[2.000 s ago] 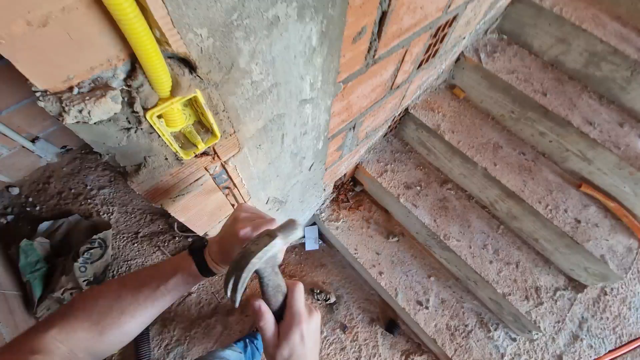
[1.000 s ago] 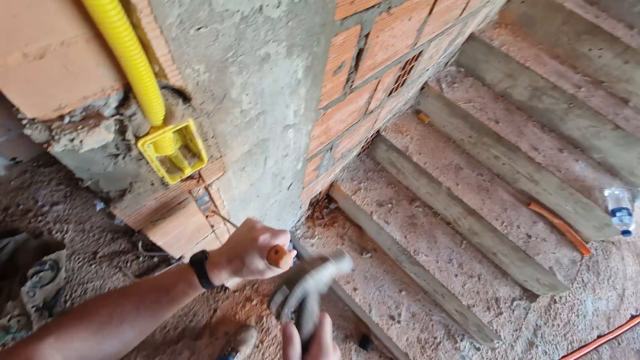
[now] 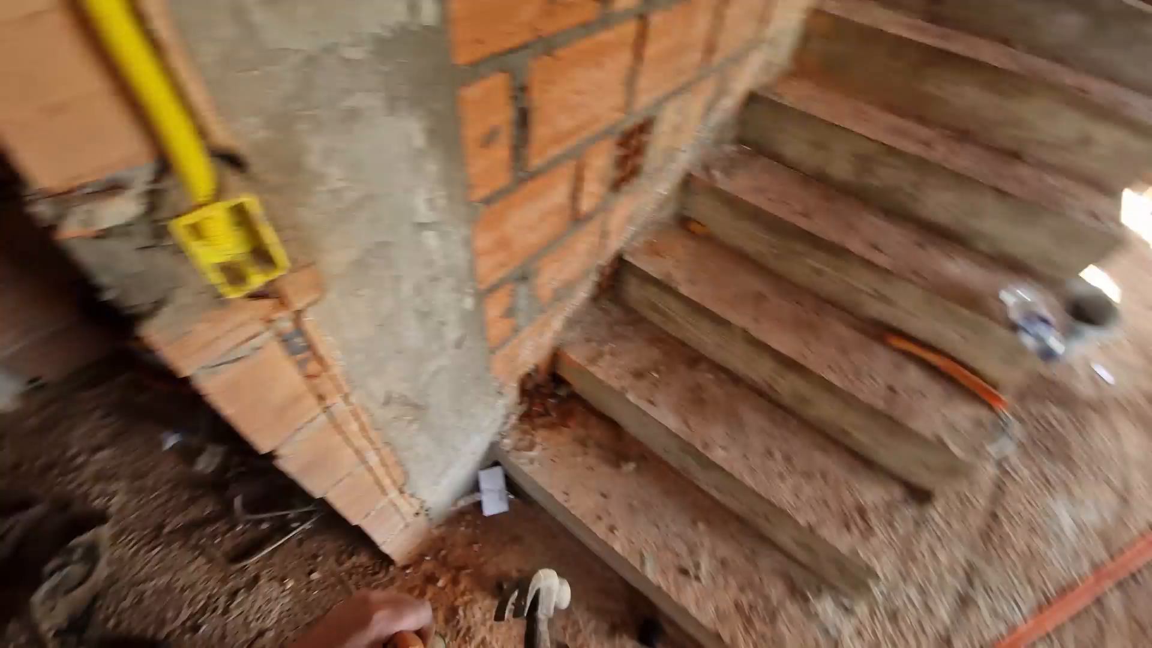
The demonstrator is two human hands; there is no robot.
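At the bottom edge of the view, my left hand [image 3: 373,619] is closed around a small orange handle [image 3: 407,639]; what it belongs to is out of view. Just right of it a claw hammer [image 3: 543,598] points its head upward, its handle cut off by the frame edge. My right hand is not visible. Above the hammer, a small white piece [image 3: 493,490] lies at the foot of the plastered column [image 3: 360,225]. A yellow electrical box [image 3: 230,247] with yellow corrugated conduit [image 3: 157,99] is set into the wall at upper left.
Concrete stairs [image 3: 765,297] rise along a hollow-brick wall [image 3: 558,117]. An orange strip-like object [image 3: 945,367] and a clear plastic bottle [image 3: 1035,324] lie toward the right, with an orange tube [image 3: 1080,594] at lower right. Rubble and a crumpled bag [image 3: 72,571] cover the dirt floor at left.
My left hand has moved down from the column's foot to the bottom edge. The hammer is also lower, and my right hand has left the view. The view has shifted toward the stairs.
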